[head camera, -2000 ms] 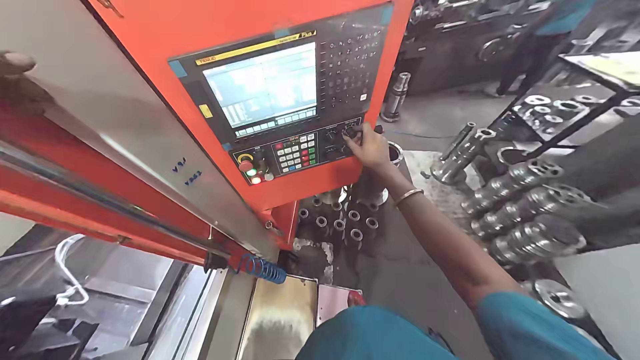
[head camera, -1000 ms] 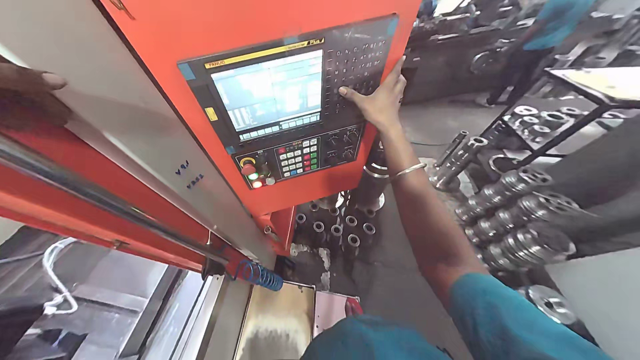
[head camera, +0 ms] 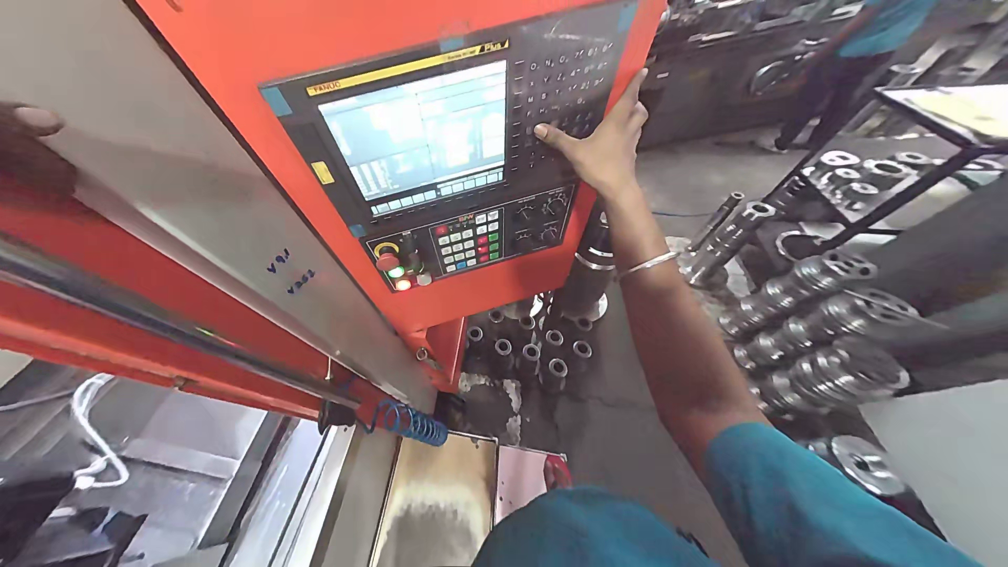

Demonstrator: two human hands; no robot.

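A FANUC control panel (head camera: 441, 150) is set in the orange housing of a CNC machine, its screen (head camera: 417, 126) lit. My right hand (head camera: 602, 146) spans the panel's right side, thumb on the keypad (head camera: 559, 94) and the fingers spread at the housing's right edge; it holds nothing. Below the screen are a block of coloured buttons (head camera: 470, 242), rotary knobs (head camera: 539, 220) and a red emergency stop button (head camera: 387, 260). At the far left, my left hand (head camera: 35, 153) lies against the grey metal door panel (head camera: 189, 157), dark and partly out of view; its fingers are mostly hidden.
Stacks of machined metal flanges (head camera: 827, 339) stand on the floor at right, beside a rack (head camera: 929, 173) of metal rings. Hollow metal cylinders (head camera: 530, 352) stand below the panel. A blue coiled hose (head camera: 413, 423) hangs by the door. Another person (head camera: 882, 39) stands at upper right.
My right hand has moved up from the rotary knobs under the screen to the keypad, and its fingers have spread. The left hand remains at the door panel.
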